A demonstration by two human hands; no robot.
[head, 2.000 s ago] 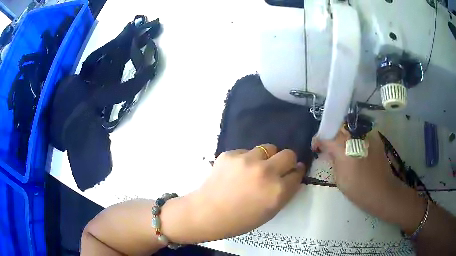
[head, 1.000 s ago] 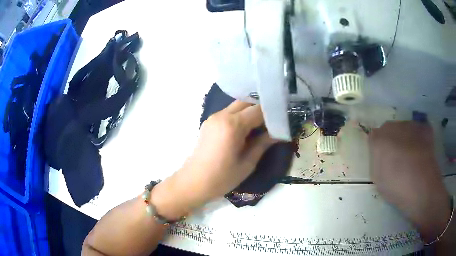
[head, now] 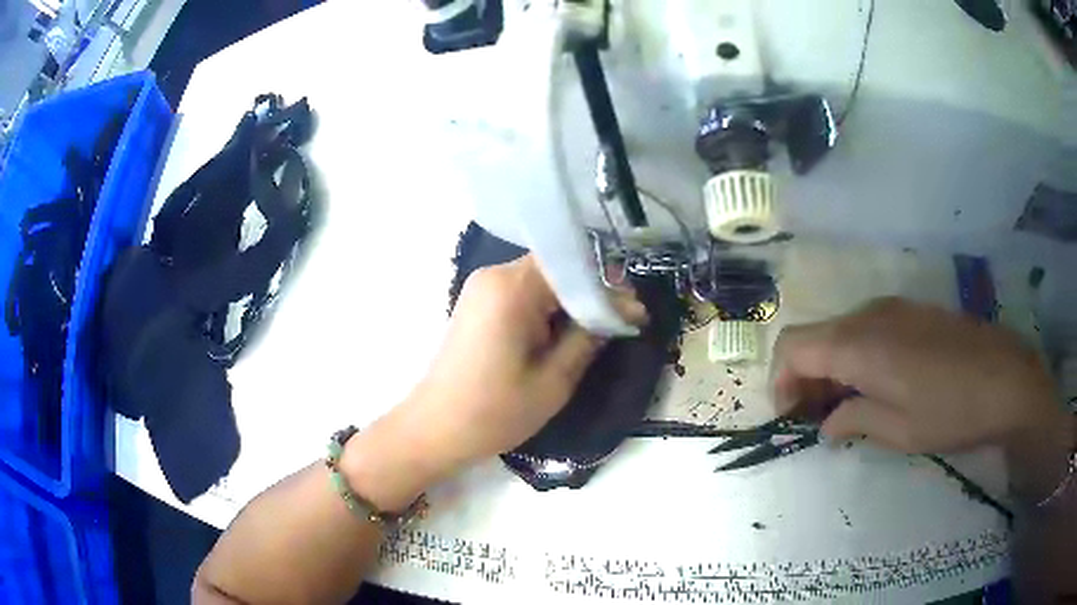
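A black rounded fabric panel (head: 591, 408) lies under the head of the white sewing machine (head: 508, 130), with a shiny band along its lower edge. My left hand (head: 502, 355) holds the panel by its upper part, fingers partly behind the pale curved guard (head: 567, 225). My right hand (head: 909, 372) holds black thread snips (head: 768, 444), blades parted and pointing left toward the panel, not touching it. The needle area (head: 644, 266) is partly hidden by metal parts.
Black strips and a panel (head: 189, 390) lie at left beside a blue bin (head: 124, 225) of black strips. Cream knobs (head: 741, 203) project from the machine. A blue-purple tool (head: 974, 287) lies at right. A printed ruler (head: 709, 579) runs along the front edge.
My right hand has left the needle area, moved right and picked up the snips, now brought back leftward. My left hand has moved up the panel, which has turned, showing its shiny edge. The view has shifted.
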